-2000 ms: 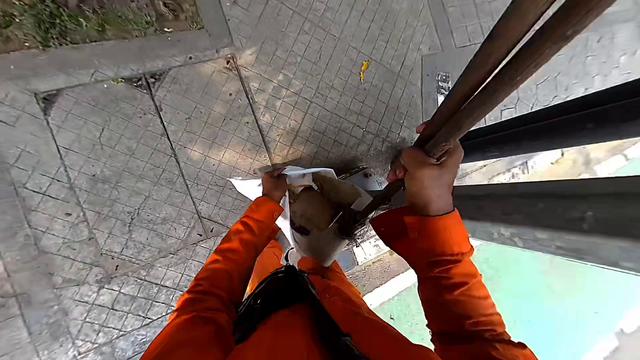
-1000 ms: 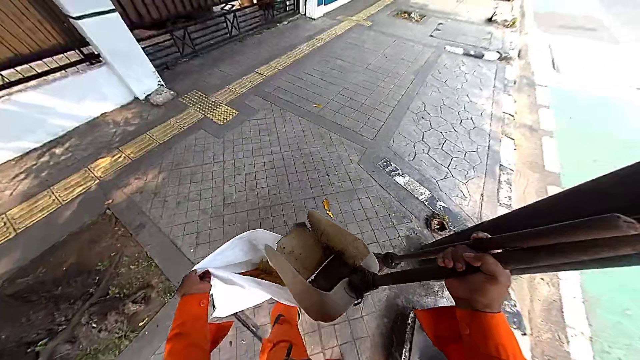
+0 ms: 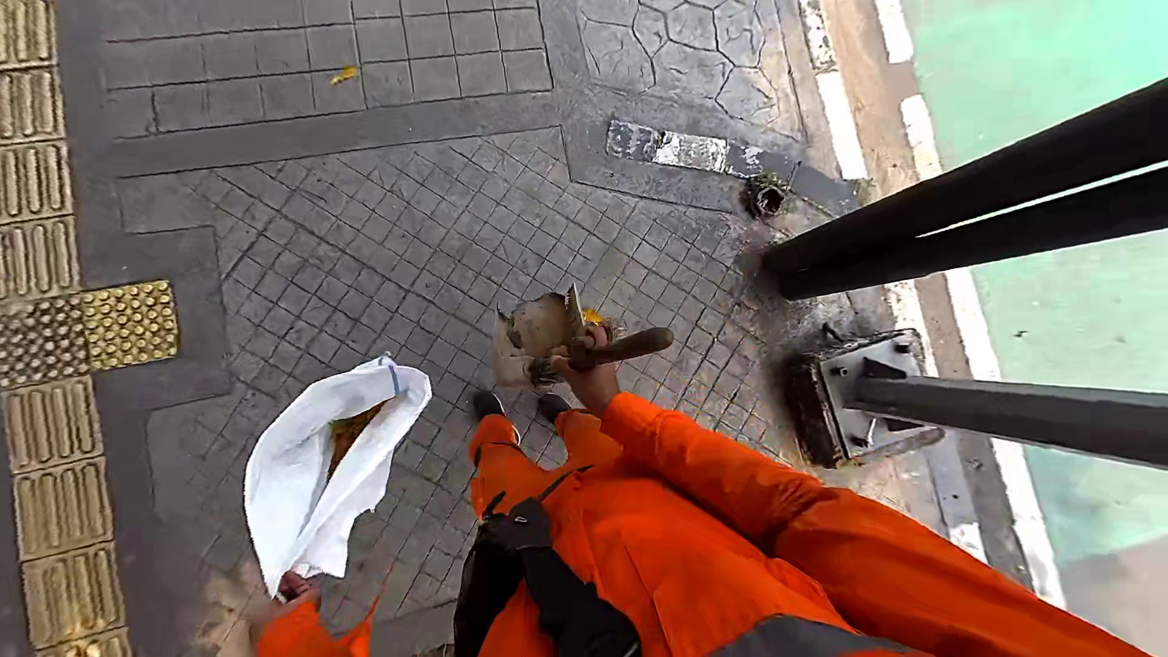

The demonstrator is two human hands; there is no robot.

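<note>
My left hand (image 3: 294,586), at the lower left, grips the edge of a white woven sack (image 3: 287,465). The sack's mouth gapes, and brown and orange dry litter (image 3: 351,436) shows inside. My right hand (image 3: 589,370) is closed around wooden handles (image 3: 630,347), seen nearly end-on. Below it is a dirty, light-coloured scoop (image 3: 543,328), just ahead of my shoes; whether it touches the paving cannot be told. A yellow leaf (image 3: 592,316) shows beside the scoop.
Dark metal posts (image 3: 967,214) and a grey post on a bolted base plate (image 3: 867,392) stand at the right, by the kerb (image 3: 967,319) and green road surface. Yellow tactile paving (image 3: 59,429) runs along the left. A small open pipe (image 3: 766,197) pokes up near the posts.
The sack has moved left, apart from the scoop it was against in the earlier frames. The long handles no longer stretch to the right. The view has turned.
</note>
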